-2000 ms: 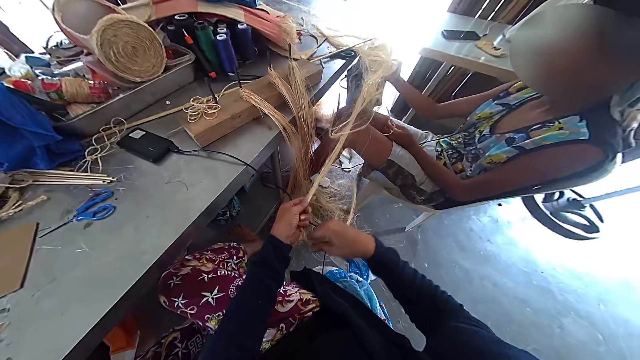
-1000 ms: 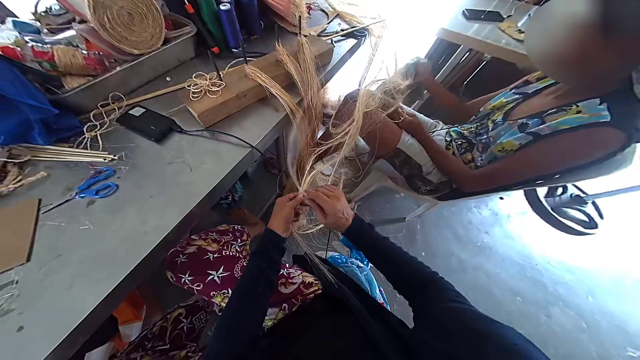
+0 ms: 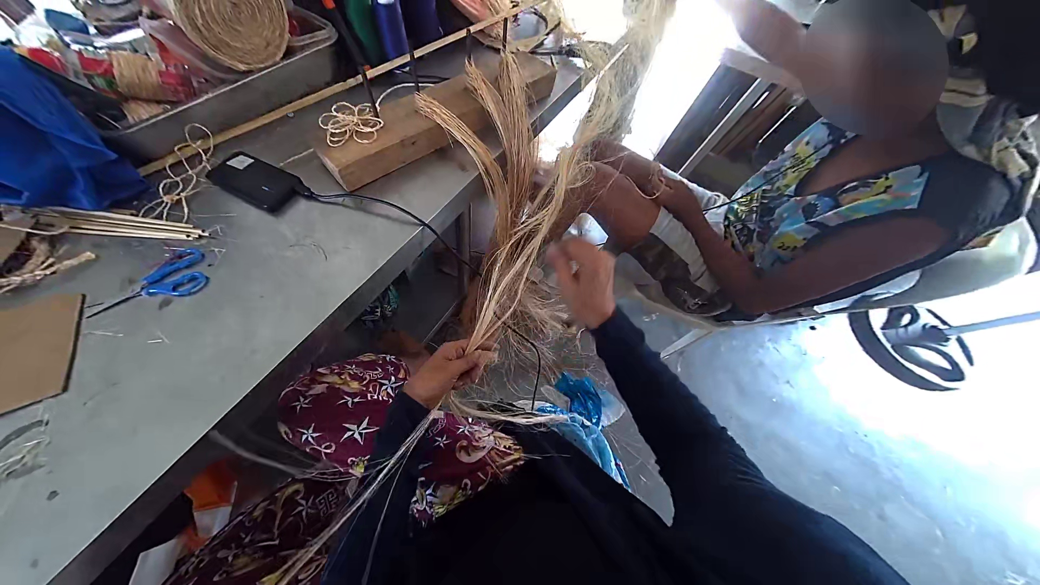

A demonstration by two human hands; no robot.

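Note:
My left hand (image 3: 451, 370) grips a bundle of long natural fibers (image 3: 508, 268) near its lower end, above my lap. Tan strands fan upward from the fist past the table edge, and thin pale strands trail down over my left sleeve. To the right of the bundle, my right hand (image 3: 583, 280) is raised with bent fingers, blurred; whether any strand is in it cannot be told. Paler loose fiber (image 3: 617, 89) reaches up toward a seated person (image 3: 829, 195) across from me. A looser tuft hangs behind the bundle, between my hands.
On the metal table (image 3: 268, 325) lie blue-handled scissors (image 3: 175, 276), a black device (image 3: 258, 180) with a cable, a wooden block (image 3: 431, 122) with upright pins, cardboard (image 3: 36, 349) and thin sticks (image 3: 122, 225). A metal tray (image 3: 236, 93) holds a coiled fiber roll (image 3: 233, 28).
My right hand has moved away from my left, where the two were together on the fibers. Pale strands now trail down over my left sleeve. The other person's raised arm has moved up.

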